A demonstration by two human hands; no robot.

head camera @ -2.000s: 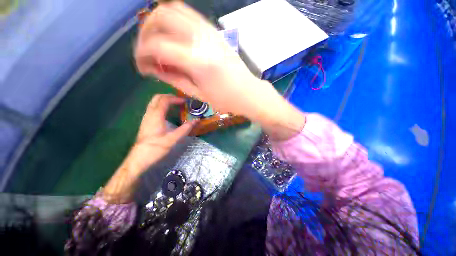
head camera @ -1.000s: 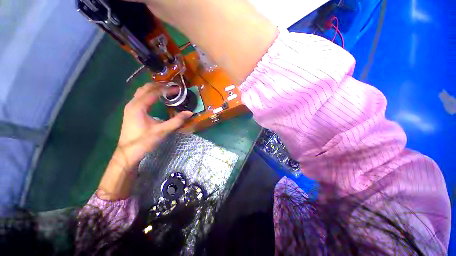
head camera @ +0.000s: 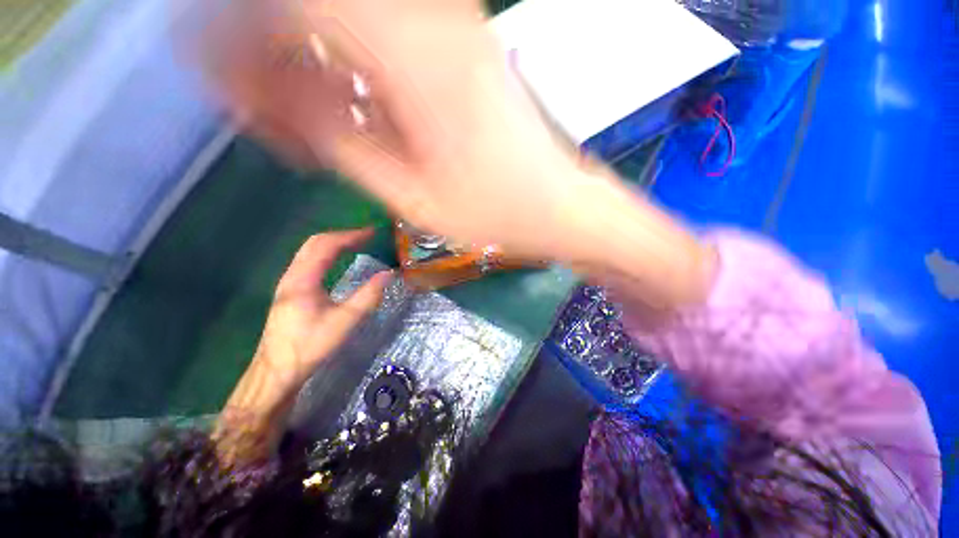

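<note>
The orange-brown test fixture point(head camera: 454, 270) shows only as its front edge; my right hand and wrist hide the rest. A round unit with a metallic ring point(head camera: 429, 244) sits in its seat, partly covered. My right hand point(head camera: 337, 95) is large and blurred above the fixture; small shiny metal shows at its fingers, but what it holds is unclear. My left hand point(head camera: 305, 315) is at the fixture's front left, empty, thumb and index finger apart. A loose black disc point(head camera: 388, 393) lies on the silvery mat point(head camera: 463, 342) in front.
A white box point(head camera: 620, 63) stands beyond my right wrist, with red wires point(head camera: 720, 137) beside it. A clear tray of round units point(head camera: 605, 342) lies to the right of the mat. Dark hair strands cross the lower view. A pale panel point(head camera: 105, 137) is at left.
My right hand, mostly above the frame a second ago, is lower and covers the fixture's upright. My left fingers have moved off the unit in the seat. The view has shifted slightly.
</note>
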